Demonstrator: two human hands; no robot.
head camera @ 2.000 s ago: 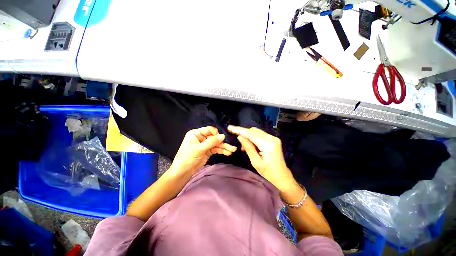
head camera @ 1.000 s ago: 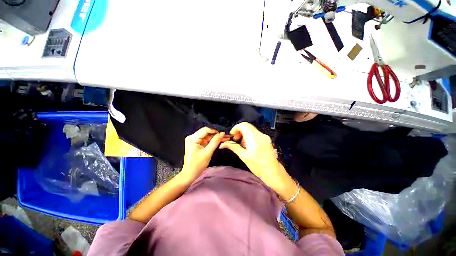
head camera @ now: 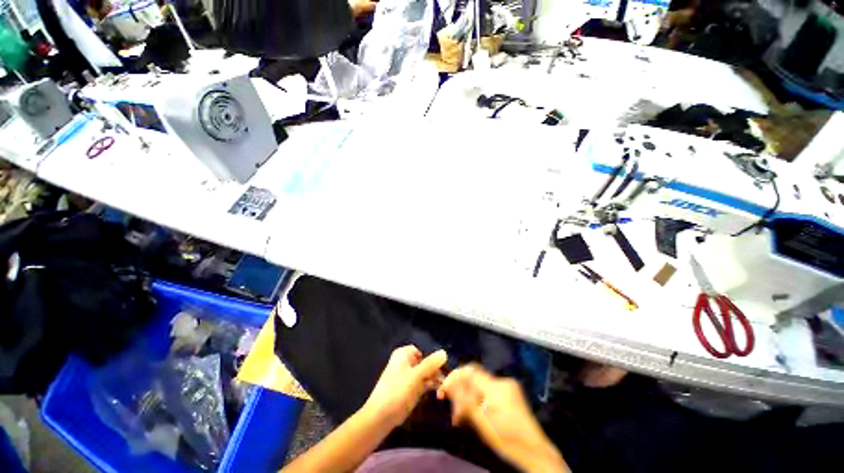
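Observation:
The black garment (head camera: 338, 337) hangs over my lap below the table edge, with a white strip (head camera: 287, 305) at its upper left. My left hand (head camera: 404, 381) is over the garment, thumb and fingers pinched together on what looks like a small dark fold of it. My right hand (head camera: 486, 406) is just to its right, blurred, its bent fingers close to the left fingertips. Whether the right fingers grip the cloth cannot be told.
The white table (head camera: 416, 222) holds red-handled scissors (head camera: 724, 325), an orange-handled tool (head camera: 611, 288), black fabric pieces (head camera: 576, 247) and a tan card (head camera: 664, 273). A JACK sewing machine (head camera: 689, 199) stands right, another machine (head camera: 222, 120) left. A blue bin (head camera: 74, 416) holds clear plastic.
The view has tilted up, showing more table and machines. Both hands sit lower in the picture; they came together after being slightly apart, and the right hand is now blurred.

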